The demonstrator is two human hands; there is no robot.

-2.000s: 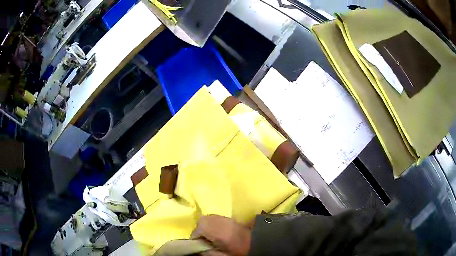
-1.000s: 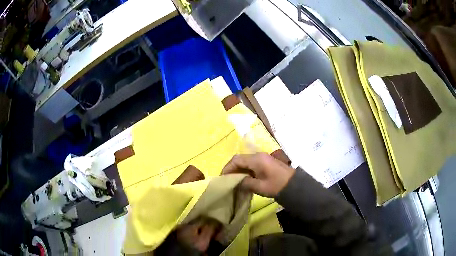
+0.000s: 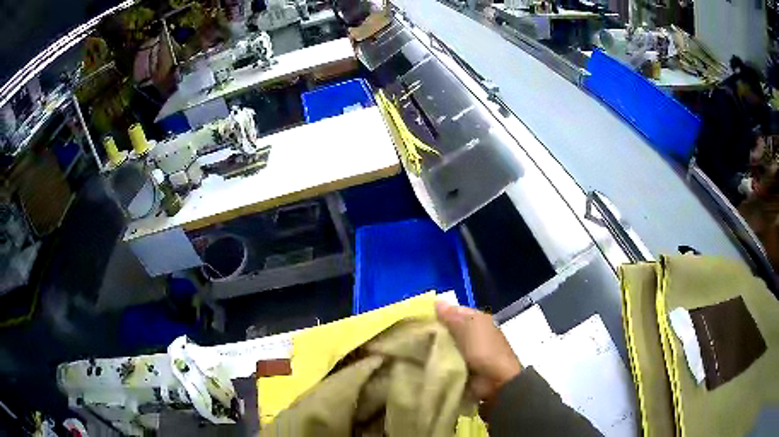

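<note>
A tan bag body with a yellow inner side is bunched up at the bottom centre. My right hand grips its upper right edge. Yellow pieces lie under and behind it, with a brown tab at the left corner. My left hand is not in view; the cloth or the picture's edge hides it. A stack of tan pieces with yellow edges lies at the right, with a brown panel and a white flap.
White sheets lie between the work and the stack. A sewing machine with white cloth is at the left. A blue bin stands beyond. Yellow strips lie on a metal tray. A conveyor belt runs at the right; a person is past it.
The view has tilted up, showing more of the line. My right hand has moved to the piece's far edge, and more of the tan side now shows. The other hand has left view.
</note>
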